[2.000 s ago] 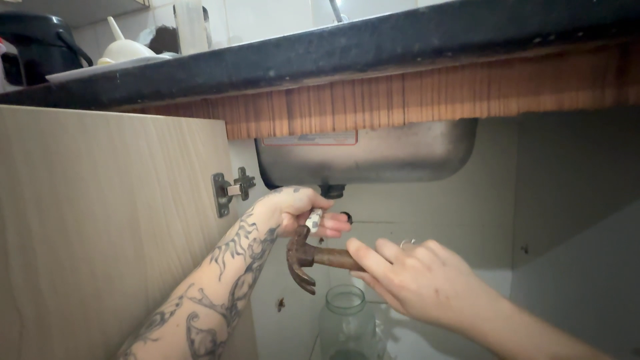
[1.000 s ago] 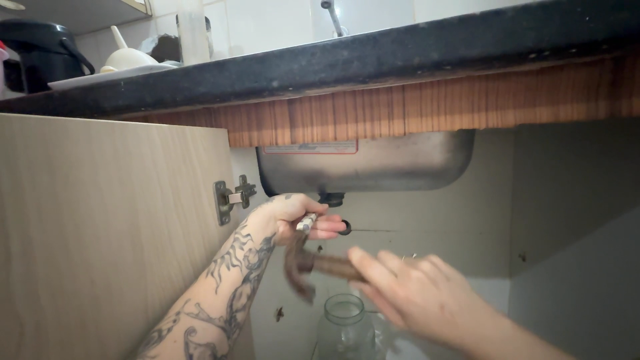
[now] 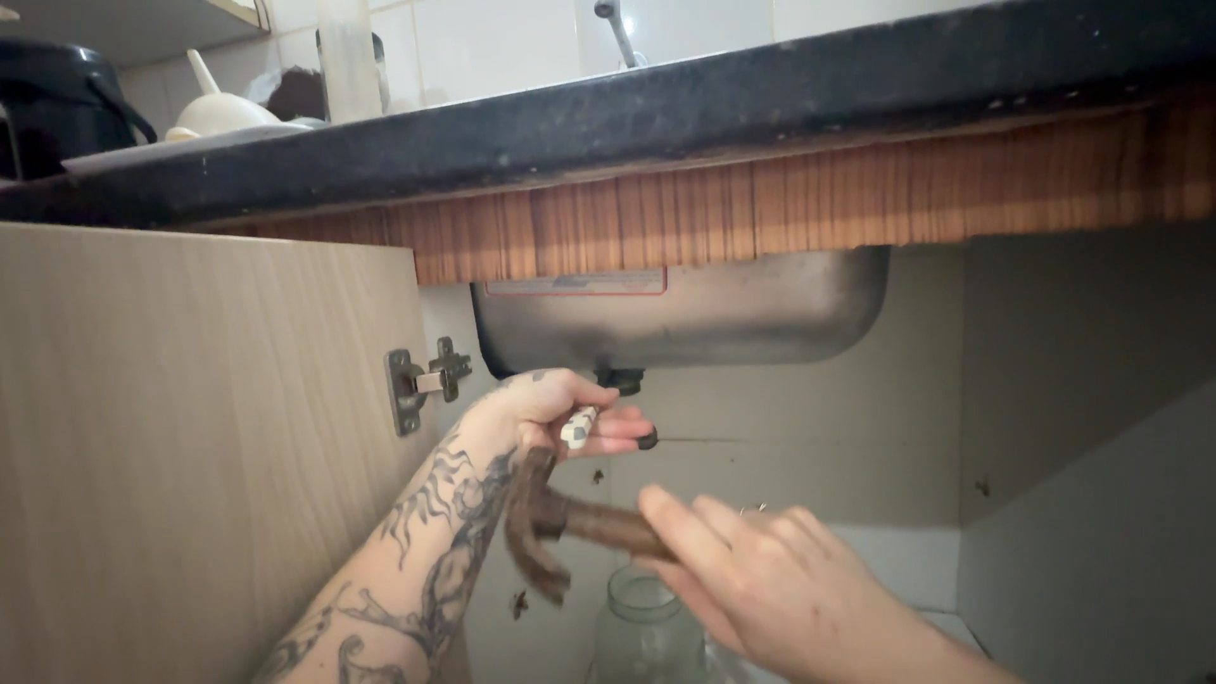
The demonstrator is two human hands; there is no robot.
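Note:
My right hand point(image 3: 750, 570) grips the wooden handle of a rusty claw hammer point(image 3: 537, 522), its claw pointing down. The hammer's head is just below my left hand point(image 3: 575, 413), which is palm up under the sink. Between its thumb and fingers my left hand holds a small white object with dark patches point(image 3: 578, 427), whose kind I cannot tell. A dark round piece point(image 3: 647, 439) shows at the fingertips. Above them is the black drain fitting point(image 3: 622, 382) of the stainless steel sink basin point(image 3: 703, 318).
An open cabinet door point(image 3: 209, 456) with a metal hinge point(image 3: 418, 385) stands at left. The dark countertop edge point(image 3: 665, 114) runs overhead, with wood-grain trim point(image 3: 665, 223) beneath. A glass jar point(image 3: 646, 617) stands below the hammer, partly behind my right hand.
The hammer's head has dropped a little away from the white object, which it appeared to touch in the earlier frames. My left hand has stayed closed on that object.

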